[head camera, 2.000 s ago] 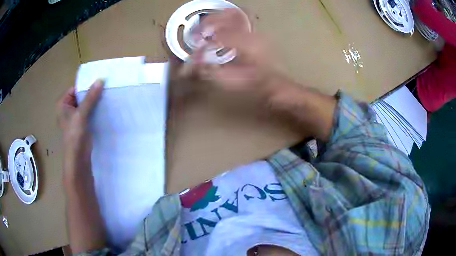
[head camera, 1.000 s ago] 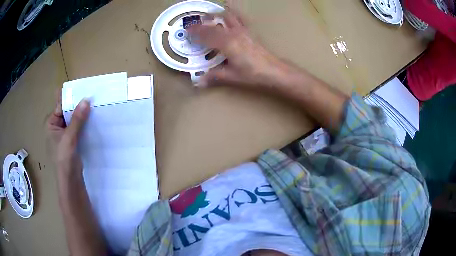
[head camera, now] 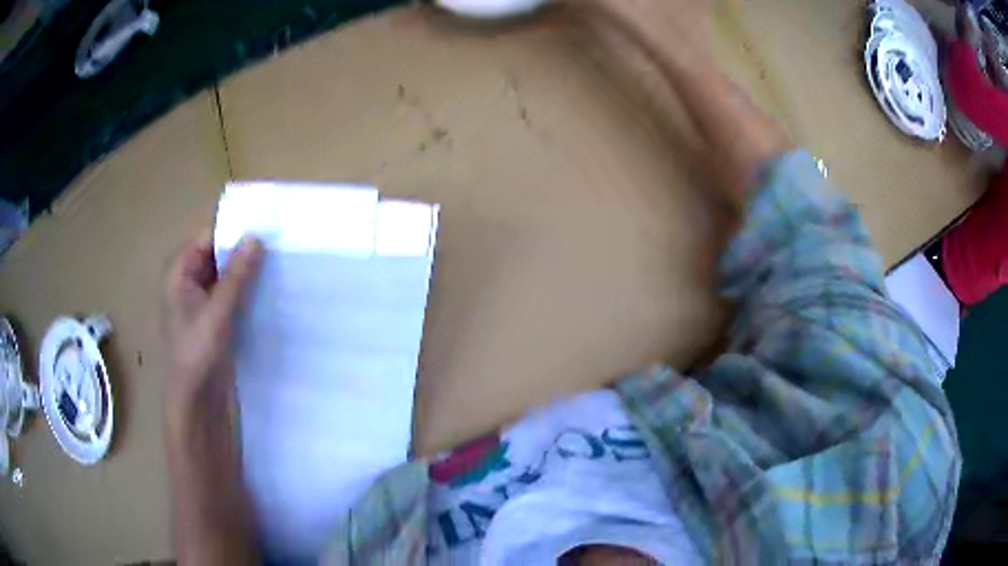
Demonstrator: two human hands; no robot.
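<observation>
A long white label sheet lies in front of me, its top end folded over. My left hand holds its upper left edge, thumb on top and fingers beneath. A round white plastic base shows only as a sliver at the top edge of the picture. My right forearm reaches up to the top edge beside it. The blurred part of my right hand in view is cut off, and its fingers are hidden, so its grip cannot be told.
White bases lie at the lower left and upper right. Another sits on the dark green conveyor. Spare white sheets are by the right table edge. A person's red sleeve is at the right. Cardboard covers the table.
The round base has moved away to the top edge, with my right arm now extended up beside it. The view has shifted. My left hand still holds the sheet.
</observation>
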